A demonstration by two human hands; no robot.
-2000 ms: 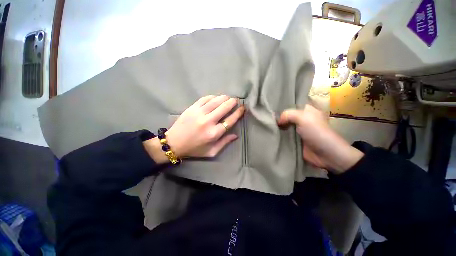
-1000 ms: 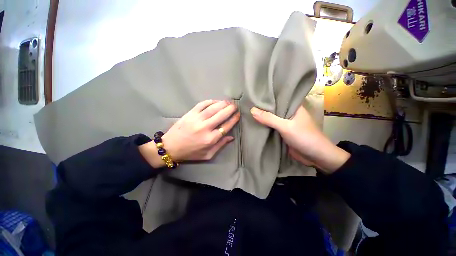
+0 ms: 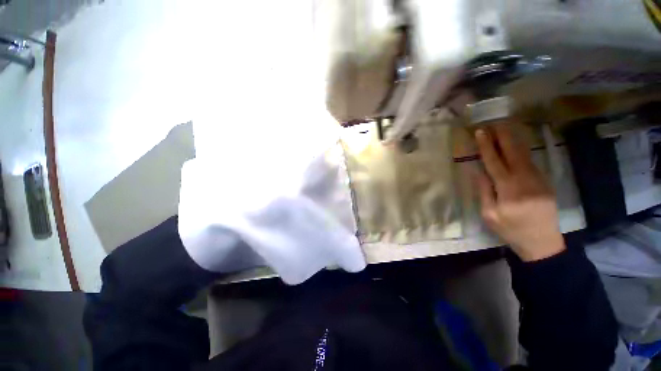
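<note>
The grey-beige panel [image 3: 138, 196] lies on the table at the left, partly under bright white pocketing cloth [image 3: 283, 224]. A lighter beige cloth section [image 3: 406, 196] extends right of the white cloth, below the blurred needle and presser foot area [image 3: 388, 130]. My left hand is not visible; its sleeve runs up to the cloth and the white cloth covers its end. My right hand [image 3: 518, 203] is right of the beige cloth, fingers stretched up below the machine head's pale knob [image 3: 489, 109]. It is blurred, and whether it holds anything cannot be told.
The off-white machine head [image 3: 449, 36] fills the top centre and right. A dark strap-like part [image 3: 596, 170] stands right of my right hand. Brown edging [image 3: 54, 167] crosses the table at the left, with a vent-like fitting [image 3: 36, 201] beyond. Pale material [image 3: 623, 268] lies at lower right.
The view has shifted towards the machine. White cloth now lies over the grey-beige panel and hides my left hand. My right hand has let go of the panel and moved right, below the machine head.
</note>
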